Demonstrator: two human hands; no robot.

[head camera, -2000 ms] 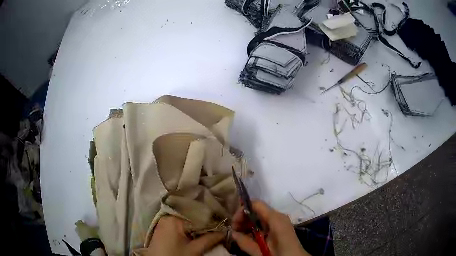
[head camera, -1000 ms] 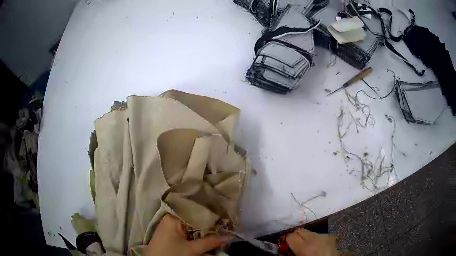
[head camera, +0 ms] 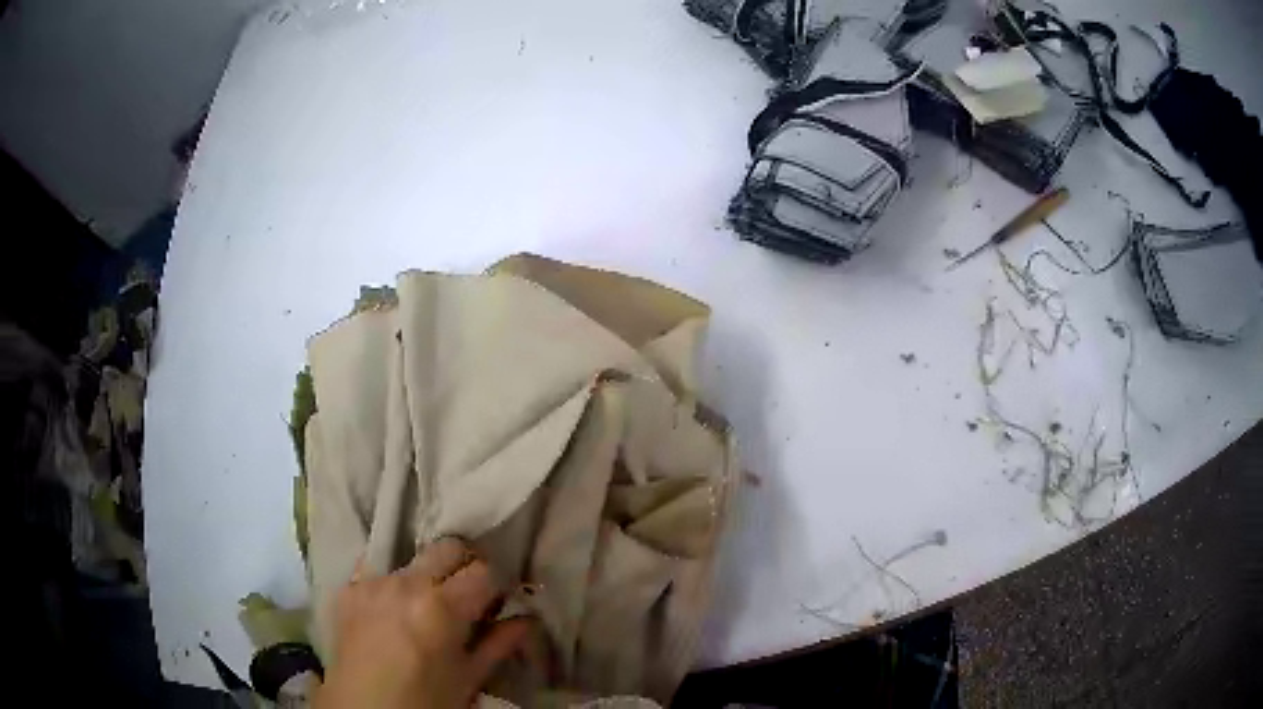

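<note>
A heap of beige cloth pieces [head camera: 513,346] lies in folds on the white table. My left hand [head camera: 416,630] is on the lower left of the heap, its fingers curled into a fold of the cloth and its thumb to the right. Olive cloth edges [head camera: 301,416] show along the heap's left side. My right hand and the scissors are out of the picture.
Tied bundles of grey pieces [head camera: 824,180] with dark strips lie at the upper right, beside a cream tag [head camera: 1000,86]. A yellow-brown-handled pointed tool [head camera: 1032,215] lies near loose thread scraps [head camera: 1060,464]. The table's curved edge [head camera: 1018,561] runs at lower right.
My right hand with the red-handled scissors moved right, then out of view. My left hand has shifted left and up on the cloth. The cloth's central opening has folded over.
</note>
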